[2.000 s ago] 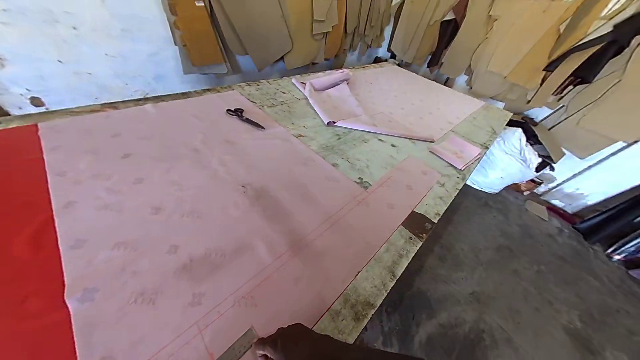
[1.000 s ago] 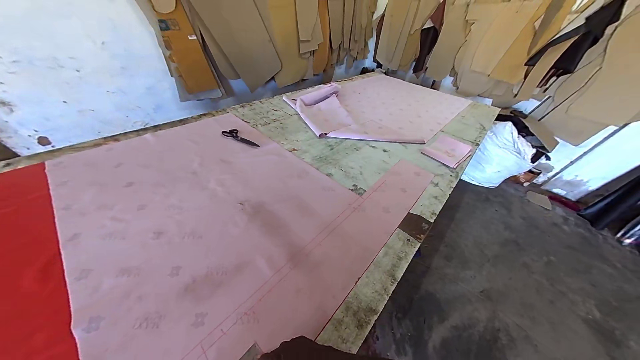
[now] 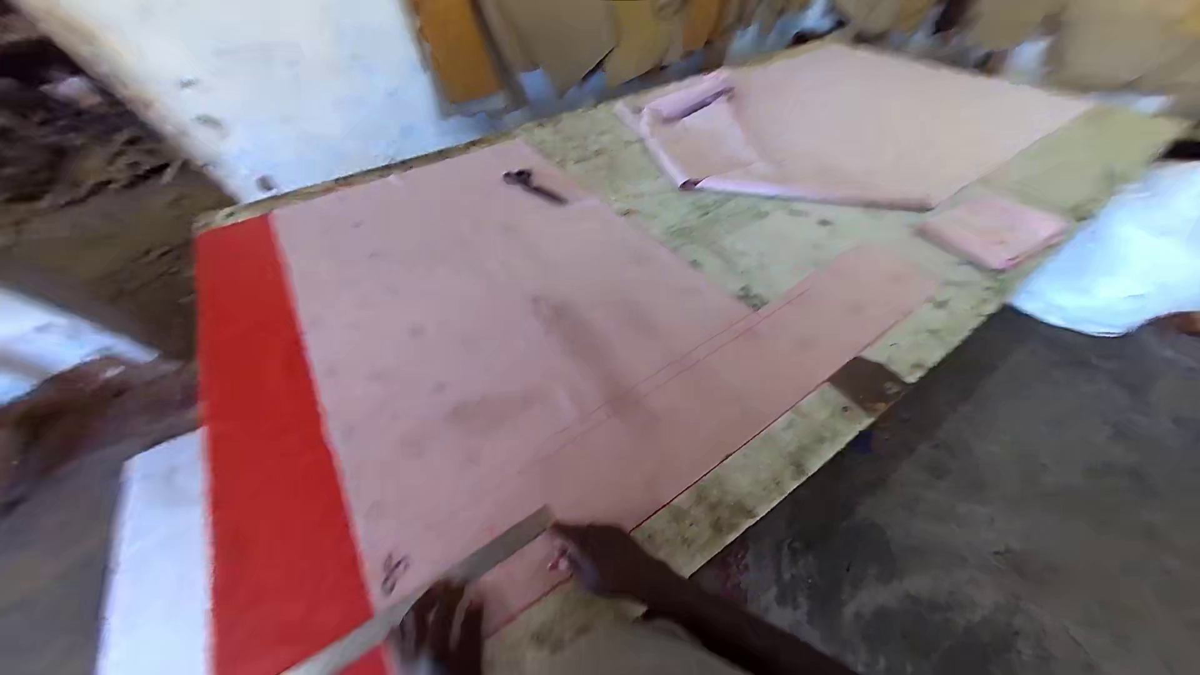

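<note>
A large pink sheet (image 3: 487, 347) with red lines drawn along its near side lies on the worktable, over or beside a red sheet (image 3: 267, 450). A long flat straightedge (image 3: 506, 553) lies across both near the table's front edge. My left hand (image 3: 439, 626) rests on the straightedge with its fingers spread, pressing from above. My right hand (image 3: 605, 561) is at the straightedge's far end, holding a small pinkish piece that is too blurred to name. Dark-handled scissors (image 3: 534, 186) lie on the far part of the pink sheet.
A partly rolled pink sheet (image 3: 844, 131) and a folded pink piece (image 3: 996, 232) lie on the worktable (image 3: 750, 506). Tan pattern pieces (image 3: 553, 37) hang along the wall. A white sack (image 3: 1116, 253) stands right of the table, above a dark floor (image 3: 1012, 487). A doorway is at left.
The view has swung left and down, showing more of the red sheet and both hands. Earlier only one hand showed at the bottom edge, beside the straightedge's end.
</note>
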